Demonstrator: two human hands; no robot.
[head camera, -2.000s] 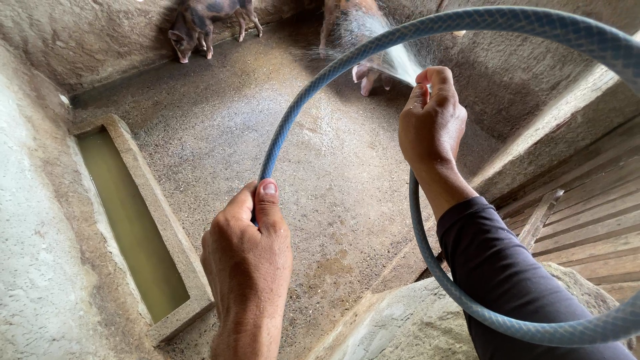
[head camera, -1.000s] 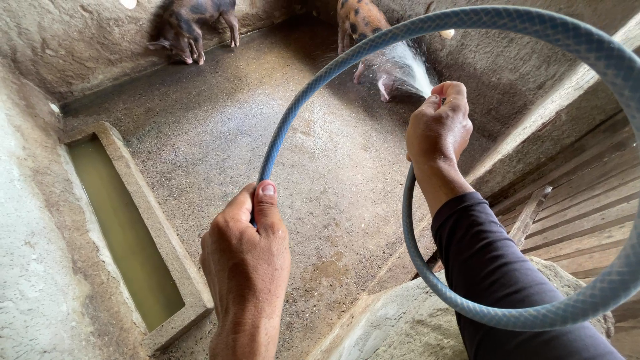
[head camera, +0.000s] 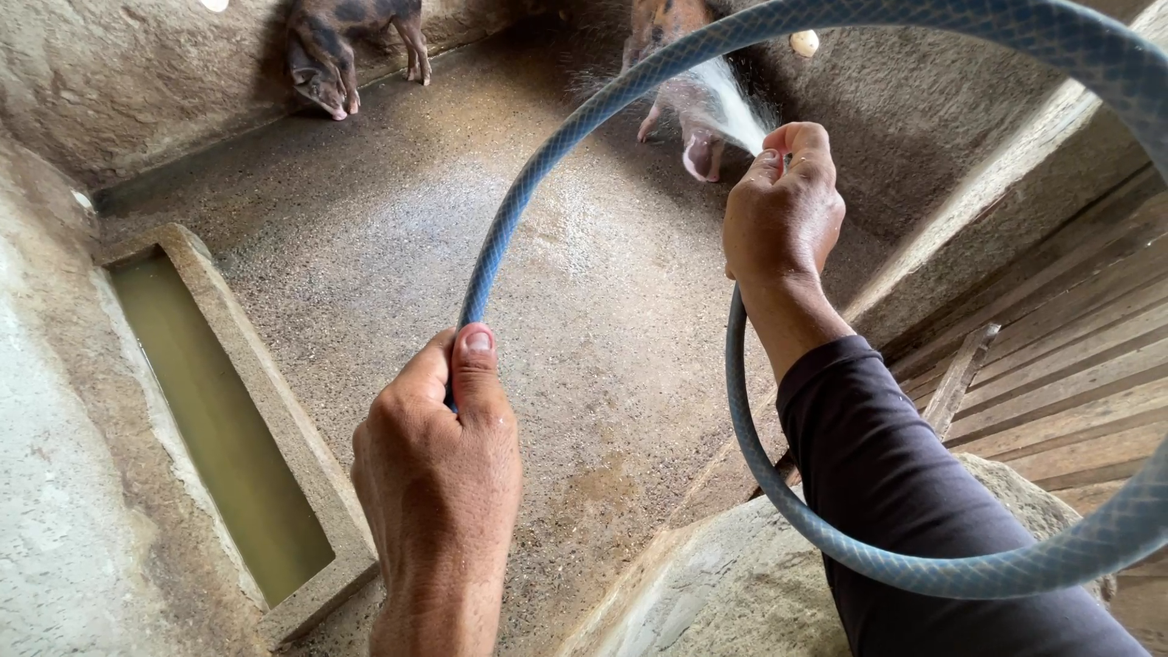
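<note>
My left hand (head camera: 443, 456) is closed around a blue braided hose (head camera: 516, 205), thumb on top. The hose arcs up and over to the right, loops around my right forearm and comes up to my right hand (head camera: 787, 205), which grips its end. The hose's tip is mostly hidden by my fingers. White water (head camera: 735, 109) fans out from it toward a brown, black-spotted pig (head camera: 698, 105) at the top, whose head is lowered to the wet concrete floor (head camera: 584, 301). Another dark-spotted pig (head camera: 333, 46) stands at the top left, its snout at the floor.
A concrete trough (head camera: 274, 383) with murky greenish water lies along the left wall (head camera: 64, 456). Rough walls enclose the pen. Wooden slats (head camera: 1068, 365) stand at the right. The rounded top of a low wall (head camera: 730, 584) is just below my right arm.
The pig under the spray now has its head low beside the water jet. Both my hands keep their grip on the hose, and water still sprays out.
</note>
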